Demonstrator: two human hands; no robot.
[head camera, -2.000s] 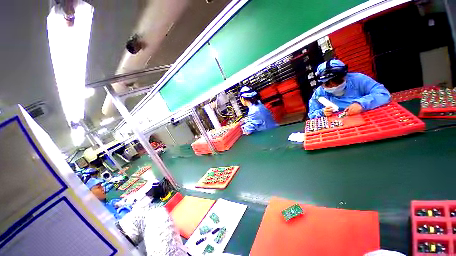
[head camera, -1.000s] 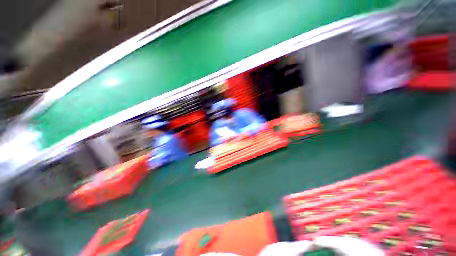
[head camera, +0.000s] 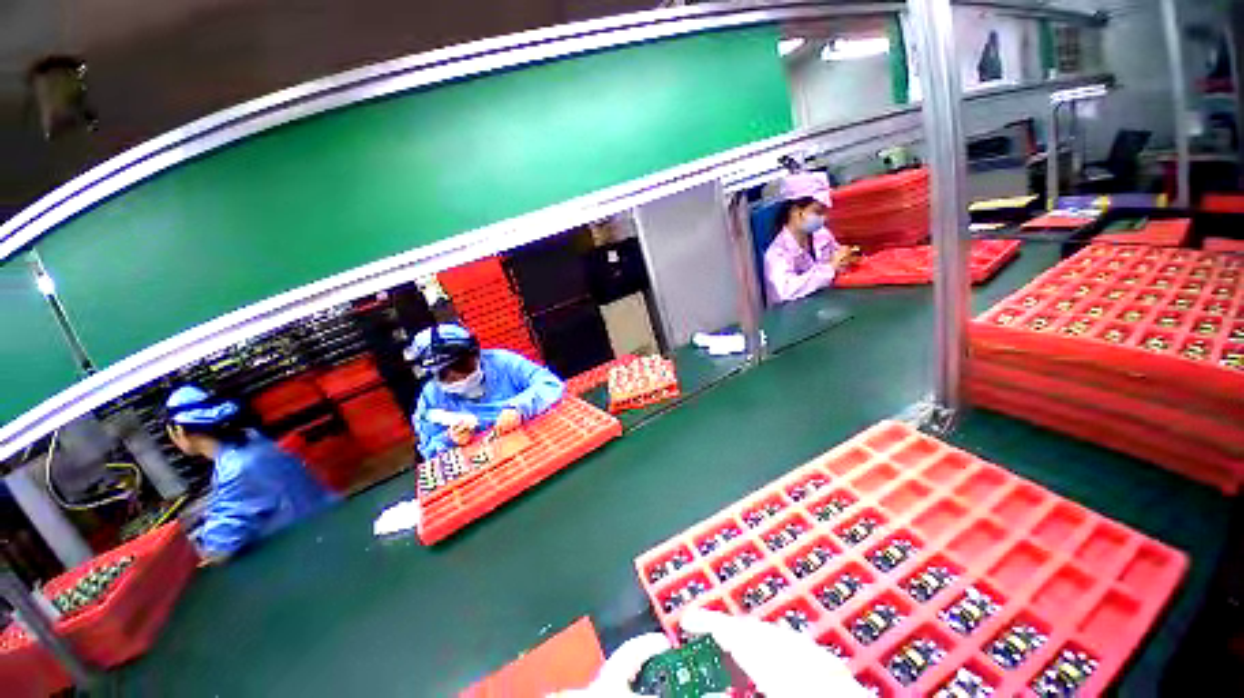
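Note:
A green circuit board (head camera: 686, 670) is at the bottom edge, green side up, between my two white-gloved hands. My left hand (head camera: 611, 671) is at its left edge, mostly cut off by the picture's rim, with fingers against the board. My right hand (head camera: 791, 660) holds the board from the right, its fingers at the top edge. The red compartment tray (head camera: 911, 471) lies on the bench beyond and to the right of my right hand. Its nearer and left pockets hold boards with black, white and yellow parts; the far right pockets are empty. My right hand covers the tray's near corner.
A flat orange-red sheet (head camera: 557, 665) lies left of the hands. A stack of filled red trays (head camera: 1091, 409) stands at right, beyond a metal post (head camera: 941, 218). Across the green bench (head camera: 341, 600), two people in blue smocks and one in pink sit near red trays.
The view has swung right, bringing the whole compartment tray and tray stack in. The loose boards on white paper are out of view. Both gloved hands now show around a board.

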